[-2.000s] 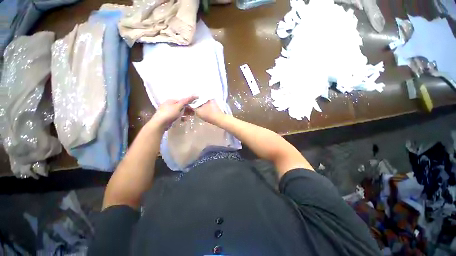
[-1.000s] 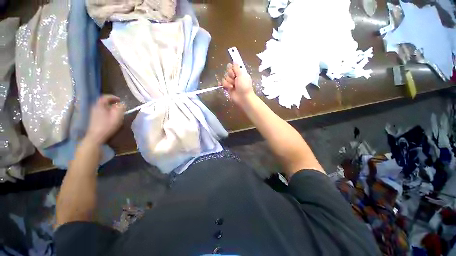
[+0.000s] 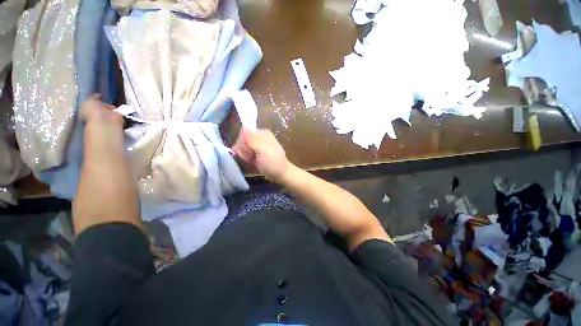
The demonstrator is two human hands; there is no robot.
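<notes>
A bundle of beige sequinned and pale blue panels (image 3: 169, 76) lies on the brown table in front of me, gathered at its middle by a narrow white tying strip (image 3: 167, 121). My left hand (image 3: 102, 113) is at the bundle's left side, at one end of the strip; its fingers are partly hidden and blurred. My right hand (image 3: 260, 149) is closed on the strip at the right side, and a loose white end loops up above the fingers. The bundle's lower end hangs over the table's front edge.
A white ticket with dark dots (image 3: 303, 83) lies right of the bundle. A heap of white offcuts (image 3: 408, 70) and a yellow block (image 3: 533, 132) are farther right. Sequinned and blue panels (image 3: 48, 95) lie at the left. Cloth scraps (image 3: 471, 255) cover the floor at the right.
The strip now sits tight around the bundle, which has turned and shifted left. My right hand has moved down and left, away from the ticket. My left hand has moved left and up.
</notes>
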